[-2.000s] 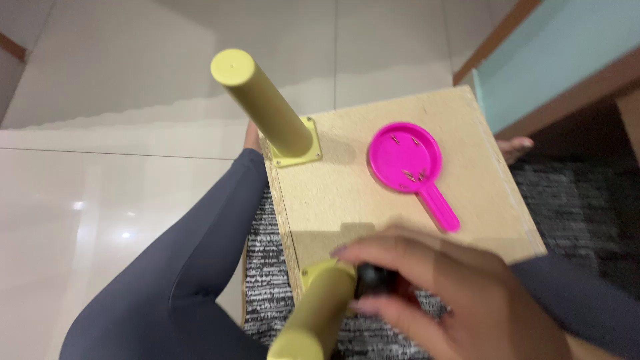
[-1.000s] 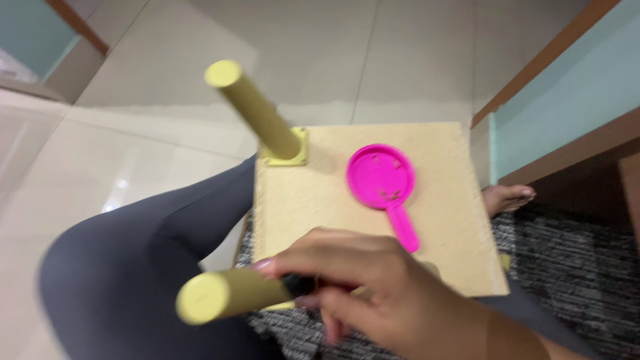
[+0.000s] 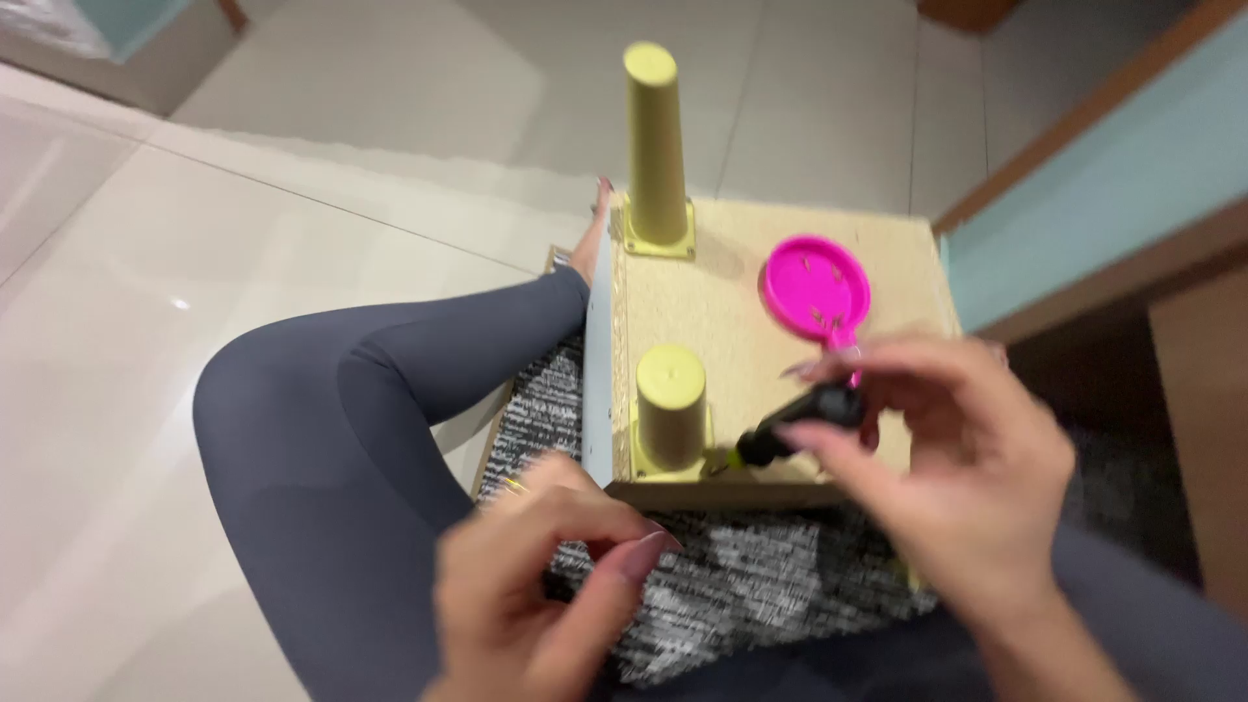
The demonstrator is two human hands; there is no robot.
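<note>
A black-handled screwdriver (image 3: 804,421) is in my right hand (image 3: 960,458), its tip end near the base plate of the near yellow furniture leg (image 3: 672,409). My left hand (image 3: 551,575) hovers below that leg, thumb and fingertip together; whether something small is between them cannot be told. Another yellow leg (image 3: 657,156) stands upright at the far left corner of the wooden board (image 3: 751,370), on a square plate with screws. A pink round dish with a handle (image 3: 815,286) lies on the board with several small screws (image 3: 824,317) inside.
My bent leg in grey leggings (image 3: 390,390) is left of the board. A black and white woven rug (image 3: 741,575) lies beneath. Glossy floor tiles (image 3: 390,146) spread beyond, and a pale blue panel with brown edging (image 3: 1102,166) stands at the right.
My left hand has come into view below the near leg. My right hand, over the near leg's base before, is now to its right with the screwdriver. The view has shifted.
</note>
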